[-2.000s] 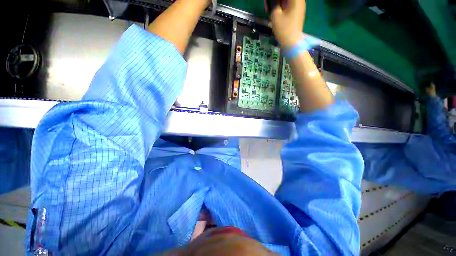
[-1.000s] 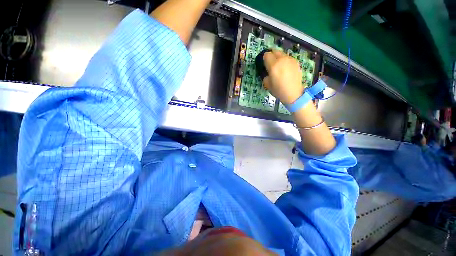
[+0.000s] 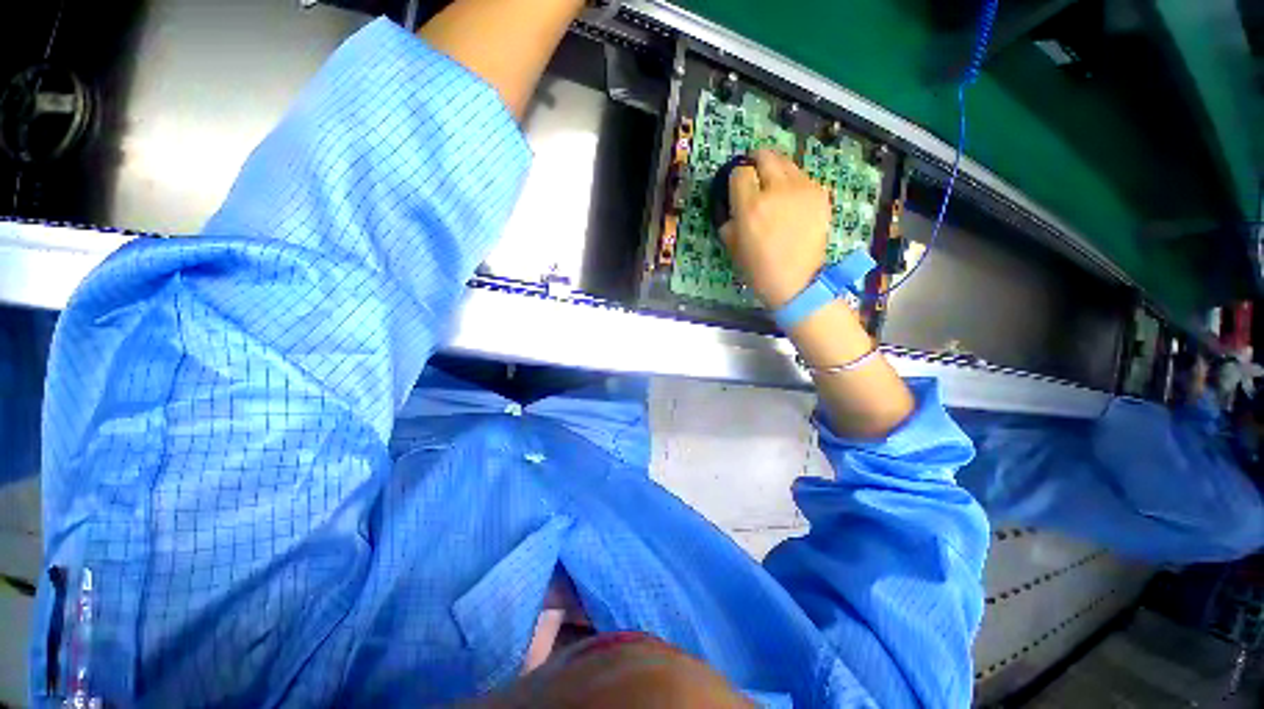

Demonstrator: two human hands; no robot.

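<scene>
A black carrier frame (image 3: 659, 236) with orange-brown side blocks holds light green PCB panels (image 3: 710, 261) on the conveyor. My right hand (image 3: 779, 229) is over the panels, fingers bent down onto the board. Black coverings show at its fingertips; whether it holds a small part cannot be told. A light blue wrist strap (image 3: 823, 288) and a thin bangle are on my right wrist. My left hand is cut off by the top edge; only the forearm (image 3: 510, 42) shows.
A pale metal conveyor rail (image 3: 610, 326) runs nearest my body. A dark handwheel (image 3: 45, 117) is at the left. Green shelving (image 3: 887, 63) lies beyond the line. A blue coiled cord (image 3: 959, 132) hangs to the strap. A person's blue sleeve (image 3: 1157, 450) is at the right.
My right hand has come down from the green shelf to the panels, then shifted slightly over them. The carrier appears slightly further right than a second ago. My left hand stays out of the picture.
</scene>
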